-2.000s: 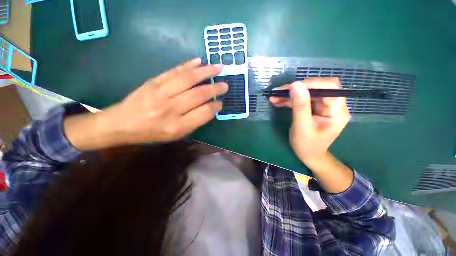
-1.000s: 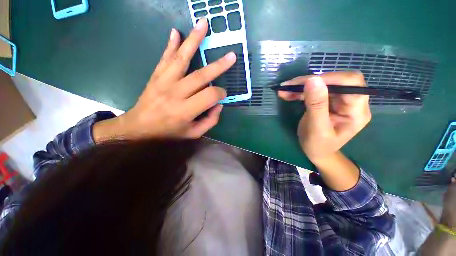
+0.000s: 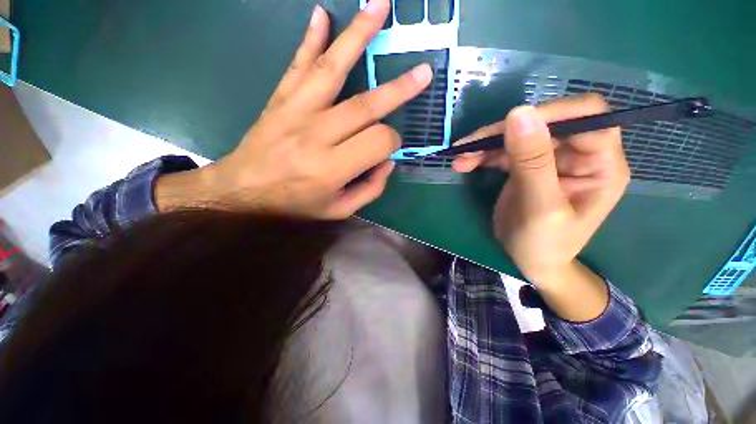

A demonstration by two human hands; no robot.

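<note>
A light-blue plastic housing [image 3: 414,37] lies near the top centre, its key-hole end cut off by the top edge. My left hand [image 3: 323,124] rests with spread fingers on its left side and lower corner, holding it down. My right hand [image 3: 551,178] holds black tweezers [image 3: 588,124] like a pen, with the tips at the housing's lower end edge. A clear sheet with rows of thin dark strips [image 3: 680,153] lies under the housing's window and my right hand. Whether a strip is at the tips is too small to tell.
Another light-blue housing [image 3: 734,269] lies at the right edge, beside a greyish striped sheet [image 3: 721,310]. Part of a light-blue frame [image 3: 12,50] shows at the top left. Cardboard [image 3: 21,137] is at the left. The wearer's dark hair covers the lower left.
The tweezer tips have moved left from the strip sheet to the housing's lower edge. The housing and sheet sit higher and further right in view. The other person's hand at the right is gone.
</note>
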